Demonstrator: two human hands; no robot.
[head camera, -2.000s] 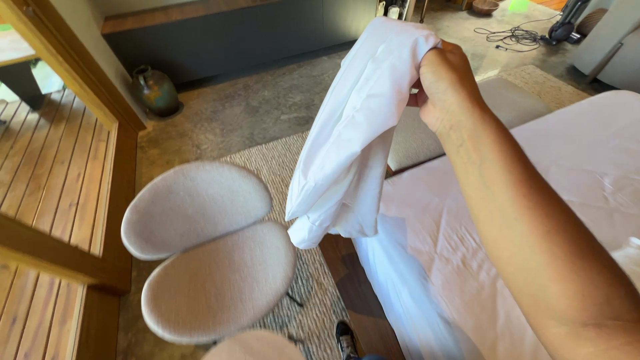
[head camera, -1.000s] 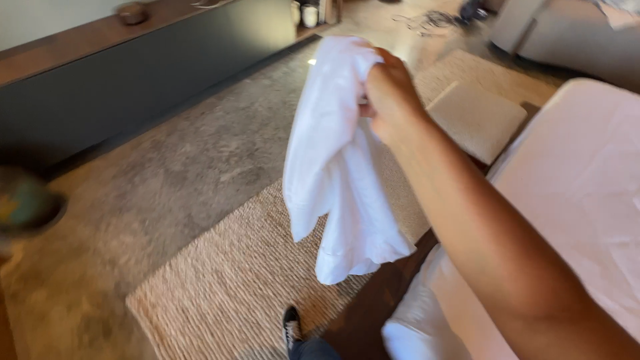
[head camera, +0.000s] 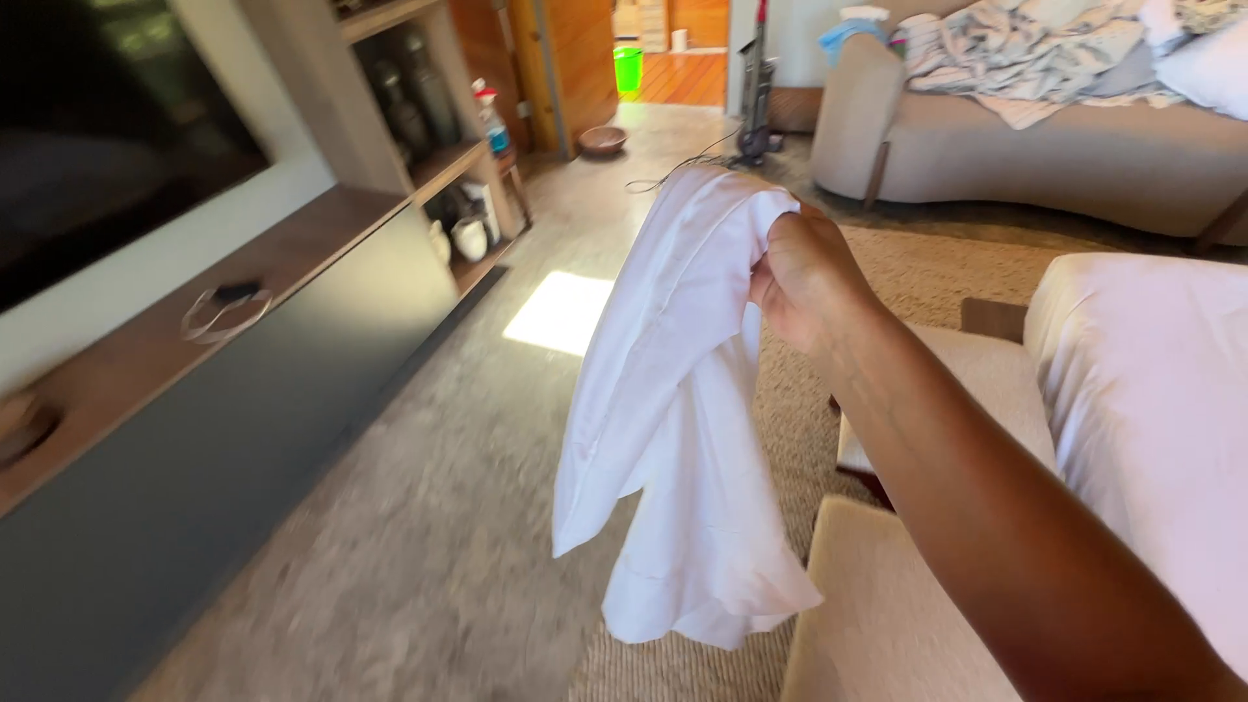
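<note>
A white folded cloth hangs from my right hand, whose fingers are closed on its upper edge, with the thumb side turned toward the cloth. Its lower end hangs in two loose flaps above the concrete floor and the edge of a woven rug. My right forearm reaches in from the lower right corner. My left hand is out of the picture. Right of the forearm lies a white sheet spread over a wide padded surface.
Cushioned seats stand low beside the sheet. Along the left runs a dark cabinet below a television. Ahead are a wooden bowl, an upright vacuum cleaner with a cord, and a sofa heaped with rumpled bedding.
The view has swung and moved forward, away from the two oval stools and toward the sofa and doorway. My right hand has kept hold of the white cloth throughout.
</note>
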